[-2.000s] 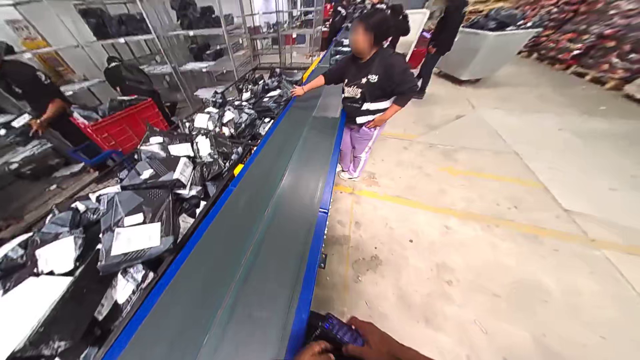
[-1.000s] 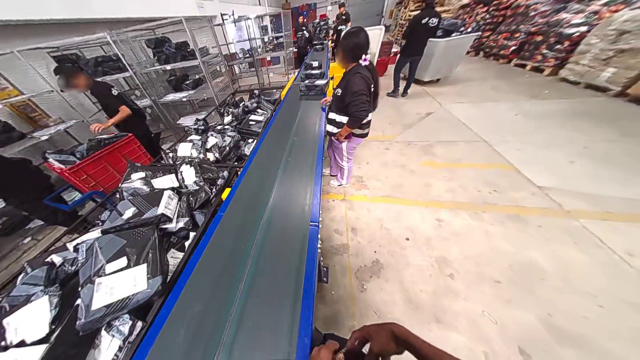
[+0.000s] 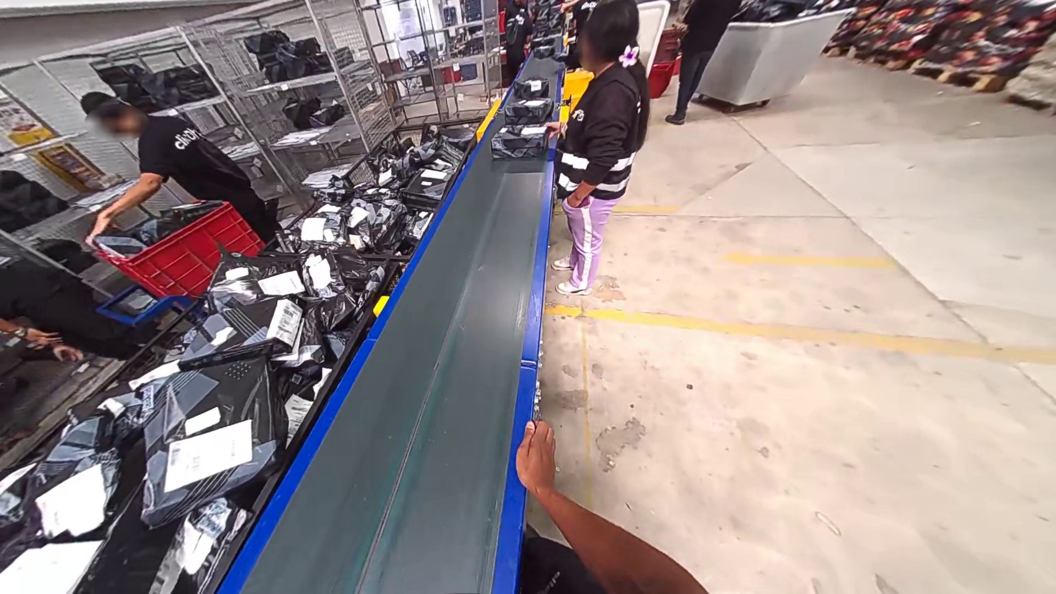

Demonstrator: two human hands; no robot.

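My right hand (image 3: 537, 459) rests on the blue side rail (image 3: 528, 388) of a long conveyor belt (image 3: 462, 363). Its fingers are bent at the rail's outer edge; whether they grip it is unclear. My left hand is out of view. The near stretch of the green-grey belt carries no parcels. Farther along, dark plastic-wrapped parcels (image 3: 520, 142) sit in a row on it, and a person (image 3: 606, 124) in a black top and lilac trousers has a hand at the nearest one. Left of the belt lies a long heap of black bagged parcels (image 3: 214, 437) with white labels.
On the left a person (image 3: 186, 157) leans over a red plastic crate (image 3: 194, 247), beside wire shelving (image 3: 330, 66). Another person's hands show at the left edge. A grey wheeled bin (image 3: 763, 58) stands at the back right, near stacked bales (image 3: 949, 37). Yellow lines (image 3: 784, 332) mark the concrete floor.
My hands were together at the belt's near end, by a dark device two seconds ago; now only the right shows, on the rail. Parcels have come nearer on the belt. The person beside it has turned away.
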